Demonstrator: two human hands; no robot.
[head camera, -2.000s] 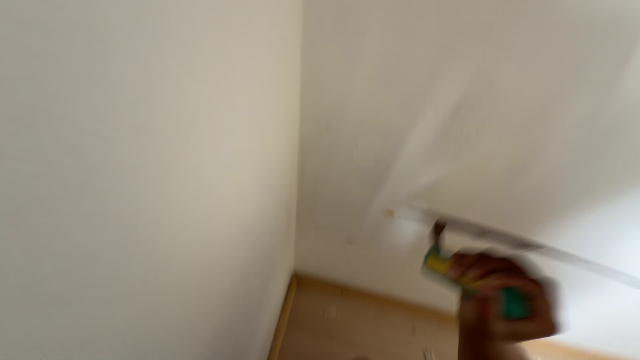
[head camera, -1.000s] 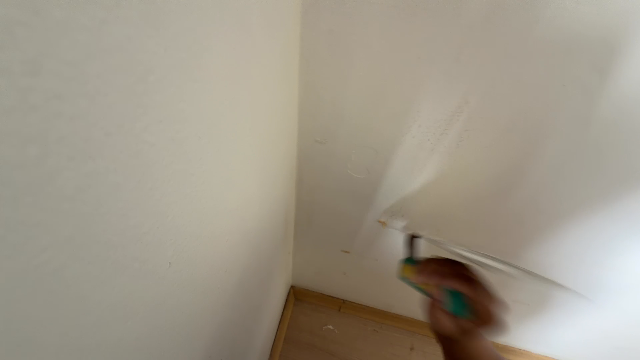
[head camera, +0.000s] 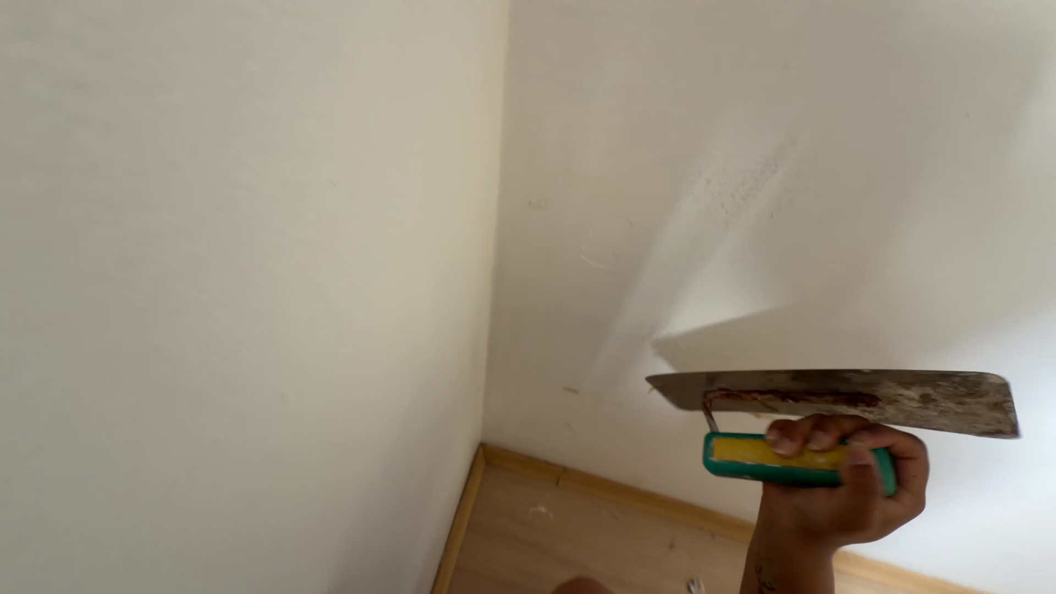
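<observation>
My right hand (head camera: 841, 478) is closed around the green and yellow handle of a steel plastering trowel (head camera: 932, 400). The long blade lies nearly level above my fingers, its narrow tip toward the left. Brown stains run along the blade's mounting strip, and whitish residue marks its right part. Behind it stands a white wall (head camera: 610, 165) with a rough, pitted streak (head camera: 742, 186) that slants down to the left. The trowel casts a shadow on this wall; whether the blade touches it I cannot tell. My left hand is not in view.
A second white wall (head camera: 247, 247) fills the left side and meets the other in a corner. Wooden skirting (head camera: 610, 488) runs along the foot of the walls. Small scraps lie on the wooden floor (head camera: 528, 544). A rounded skin-coloured shape shows at the bottom edge.
The trowel was blurred and seen nearly edge-on in both earlier frames; now the broad face of its blade shows. My right hand has kept hold of the handle throughout.
</observation>
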